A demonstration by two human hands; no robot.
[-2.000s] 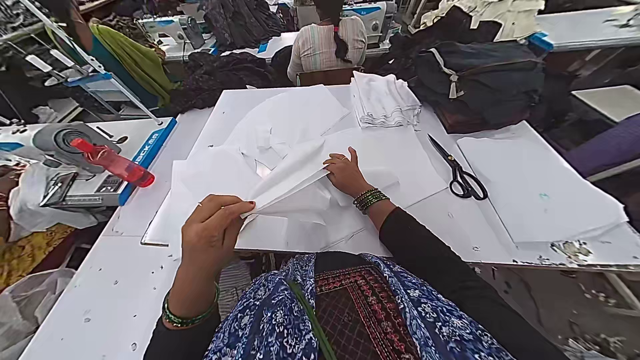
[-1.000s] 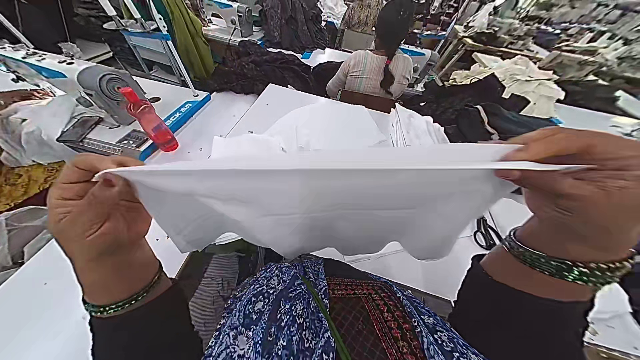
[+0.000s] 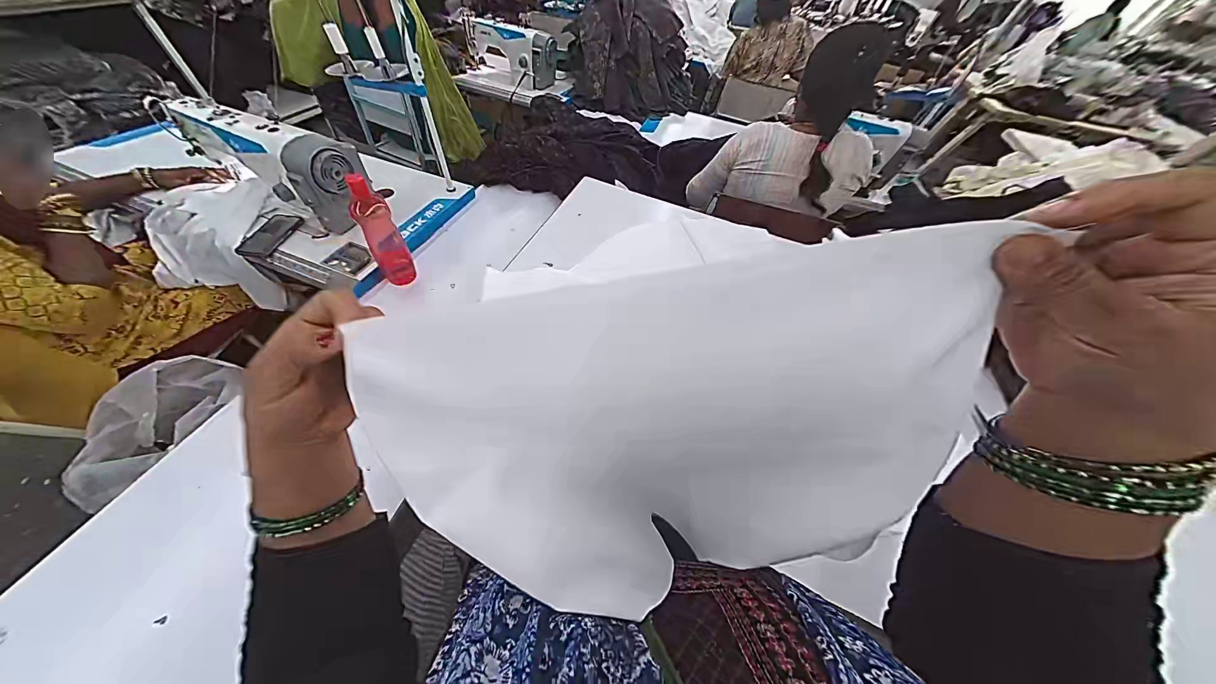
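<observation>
A white fabric piece (image 3: 646, 408) is held up and spread between my two hands, its lower edge curved with a notch near the middle. My left hand (image 3: 309, 389) pinches its upper left corner between thumb and fingers. At the upper right corner, my right hand (image 3: 1111, 323) grips the cloth in the same way. Behind it, more white fabric pieces (image 3: 655, 237) lie on the white table (image 3: 123, 589). The held cloth hides most of the tabletop.
To the left stands a sewing machine (image 3: 266, 152), with a red plastic bottle (image 3: 382, 233) at its table's blue edge. A person in yellow (image 3: 66, 275) sits beyond it. Ahead, another person (image 3: 798, 161) sits with their back to me. A translucent plastic bag (image 3: 152, 418) is at lower left.
Two seconds ago my hands were at the white pieces on the table; now they hold one piece raised. Since one second ago its face has opened out more toward me. The view has shifted.
</observation>
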